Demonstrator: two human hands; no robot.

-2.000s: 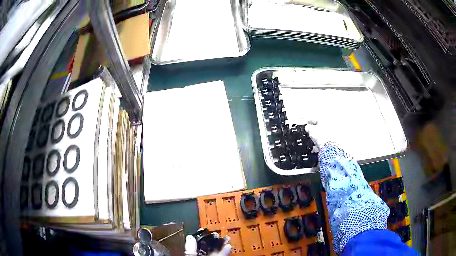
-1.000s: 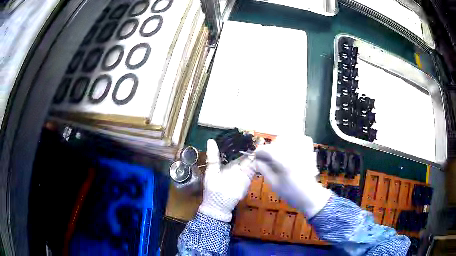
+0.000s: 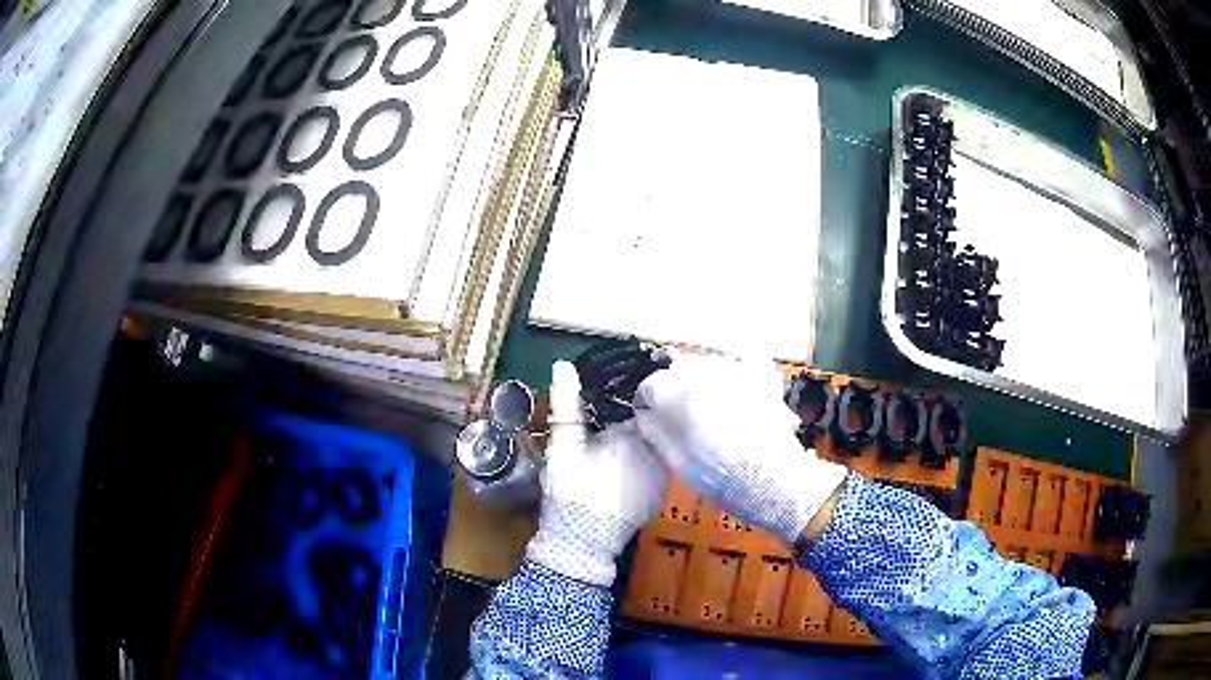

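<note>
My left hand point(image 3: 591, 485), in a white knit glove, holds a black ring-like housing point(image 3: 614, 379) by its side, near the lower edge of the white board. My right hand point(image 3: 730, 432), also gloved in white, has its fingertips at the housing's right side. Whether a tiny part is between the right fingertips cannot be seen. The white board point(image 3: 684, 199) has a few faint specks. An orange tray point(image 3: 677, 578) with slots lies under and right of my hands, with black housings in its upper row.
An open metal pot point(image 3: 491, 452) stands left of my left hand on a brown pad point(image 3: 481, 538). A blue bin point(image 3: 393, 571) is lower left, stacked ring boards point(image 3: 438, 226) upper left. A metal tray point(image 3: 1062, 253) with black assemblies and a second orange tray point(image 3: 1016, 492) are at right.
Two seconds ago my right hand was at the metal tray; by one second ago it had come to the housing. Since then it has moved slightly left and lower, close against my left hand.
</note>
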